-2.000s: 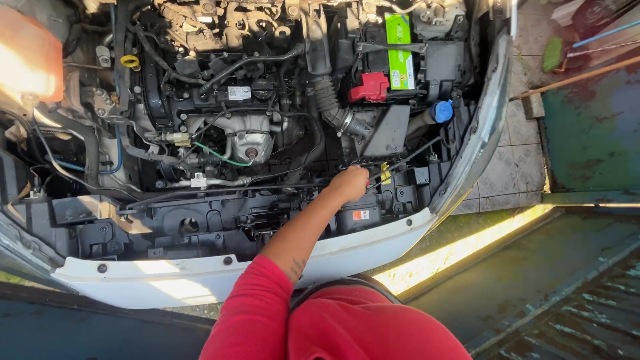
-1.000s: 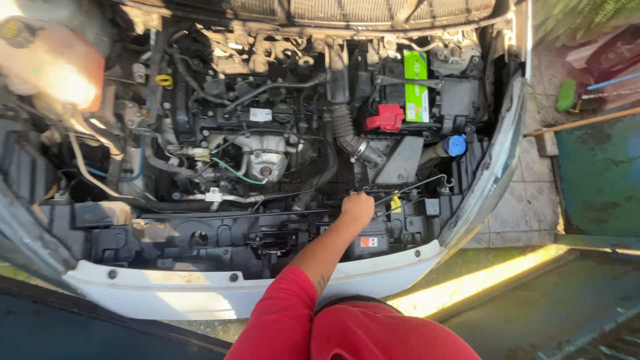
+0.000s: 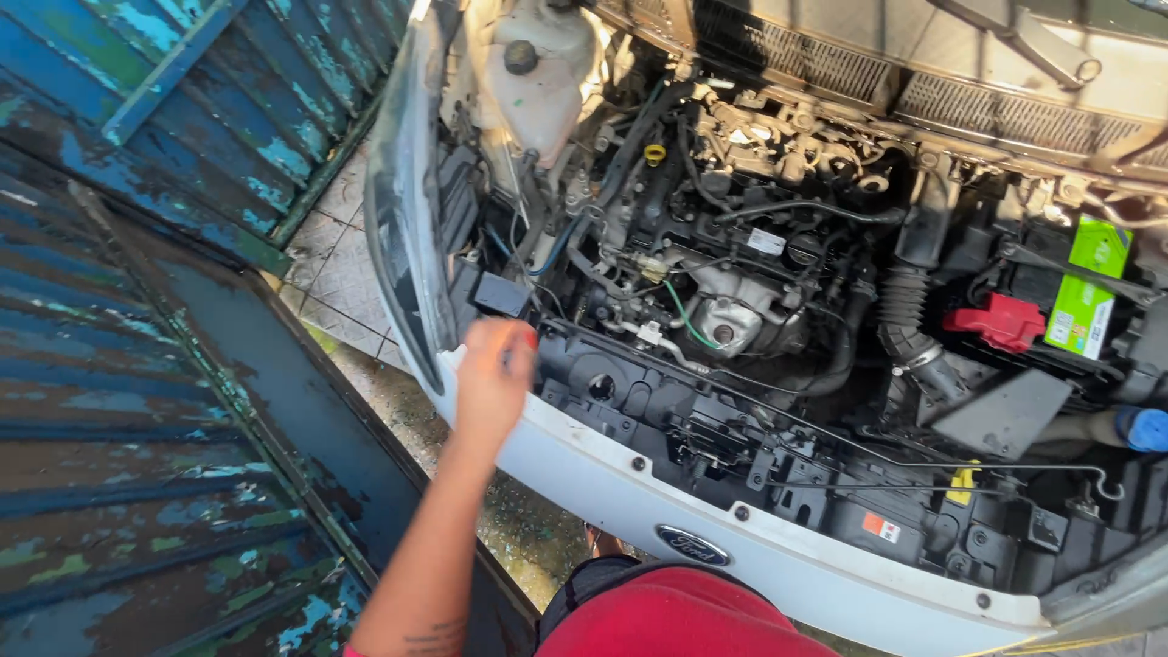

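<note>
My left hand [image 3: 497, 370], blurred, is over the front left corner of the car's engine bay, beside the headlight [image 3: 411, 228] and above the front panel's edge. Its fingers look curled, with a small red spot at their right side; whether they hold anything cannot be told. To the right, a thin metal rod with a hooked end [image 3: 1109, 484] lies along the front of the bay, past a yellow plastic piece [image 3: 962, 482]. Behind it sit the engine [image 3: 730, 319] and the battery with a green label [image 3: 1090, 287] and red terminal cover [image 3: 999, 321]. My right hand is out of view.
A whitish coolant reservoir [image 3: 538, 87] stands at the back left of the bay. The white front panel [image 3: 584, 465] carries a Ford badge [image 3: 693, 545]. Blue, peeling metal sheeting [image 3: 137, 438] stands left of the car. A blue cap [image 3: 1143, 429] is at the right.
My left hand has moved from the right-centre front of the bay, near the yellow piece, to its front left corner. The view has swung to the left.
</note>
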